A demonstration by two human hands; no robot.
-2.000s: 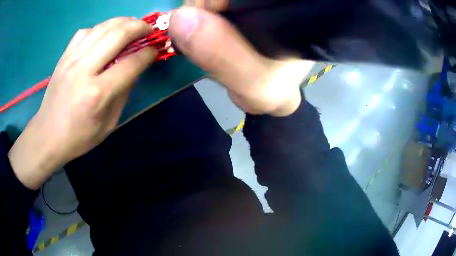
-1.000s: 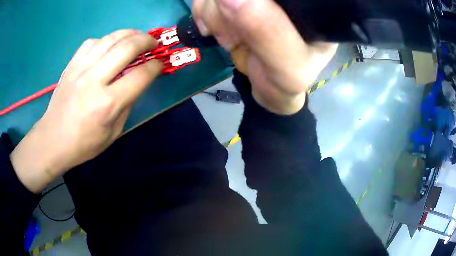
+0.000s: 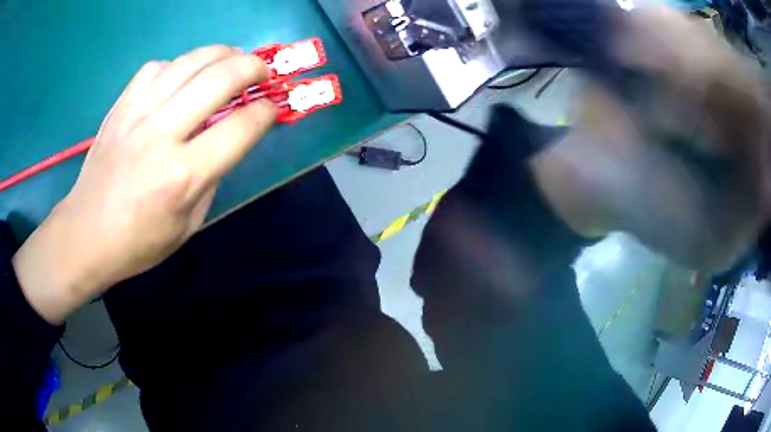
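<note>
My left hand [image 3: 161, 152] holds two red connector housings down on the green mat, side by side. The upper housing [image 3: 298, 56] and the lower housing [image 3: 313, 95] stick out past my fingertips, with pale inner faces up. A red cable [image 3: 51, 160] trails left from under my hand. My right hand [image 3: 676, 143] is strongly blurred at the upper right. A dark blurred shape, which looks like the electric screwdriver [image 3: 562, 34], extends left from it toward the feeder. Its tip cannot be made out.
The grey-white screw feeder [image 3: 448, 72] stands at the table's right edge, metal mechanism on it. A black inline block [image 3: 380, 158] with its cord is below the table edge [image 3: 287, 183]. Striped floor tape [image 3: 407, 221] crosses the grey floor. Boxes and shelving are at the far right.
My right hand and the dark driver have moved right, away from the red housings, uncovering the upper housing and the screw feeder. My left hand has barely moved.
</note>
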